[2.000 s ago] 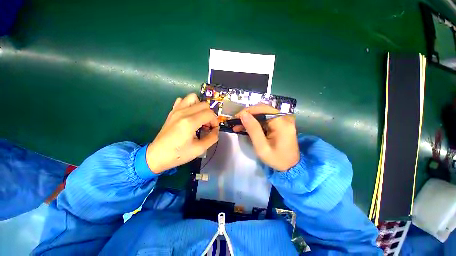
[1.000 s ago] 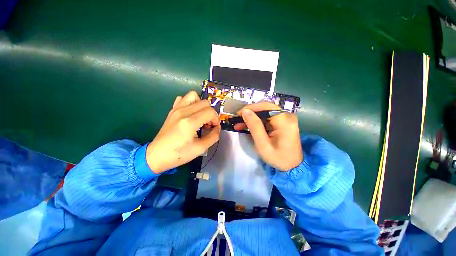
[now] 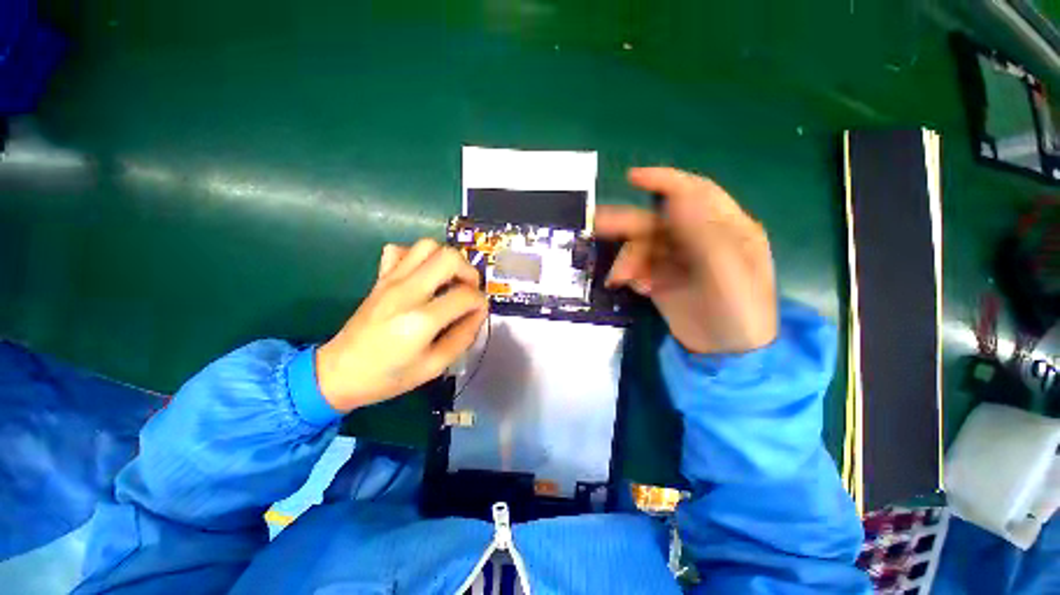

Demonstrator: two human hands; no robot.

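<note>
The tablet screen assembly (image 3: pixel 535 395) lies in front of me, its silvery panel facing up. The mainboard (image 3: pixel 525 265) with orange flex cables is at its far end. The adhesive release sheet (image 3: pixel 529 169), white with a black block, lies beyond and partly under the board. My left hand (image 3: pixel 407 325) is at the board's left end, fingertips pinched together near a thin dark wire (image 3: pixel 479 360); what they pinch is hidden. My right hand (image 3: pixel 703 262) is raised off the board's right end, blurred, with a dark thing between its fingers, perhaps the tweezers; I cannot tell clearly.
Long black adhesive sheets (image 3: pixel 893 314) with cream-yellow edges are stacked at the right. Beyond them are a white roll (image 3: pixel 1002 471), a component tray (image 3: pixel 901 546), wired small parts (image 3: pixel 988 325) and another tablet frame (image 3: pixel 1011 110) at the far right. A blue sleeve (image 3: pixel 70 453) shows at the left.
My right hand has lifted off the board and moved right, uncovering the board's middle. My left hand stays at the board's left end. The view has shifted a little.
</note>
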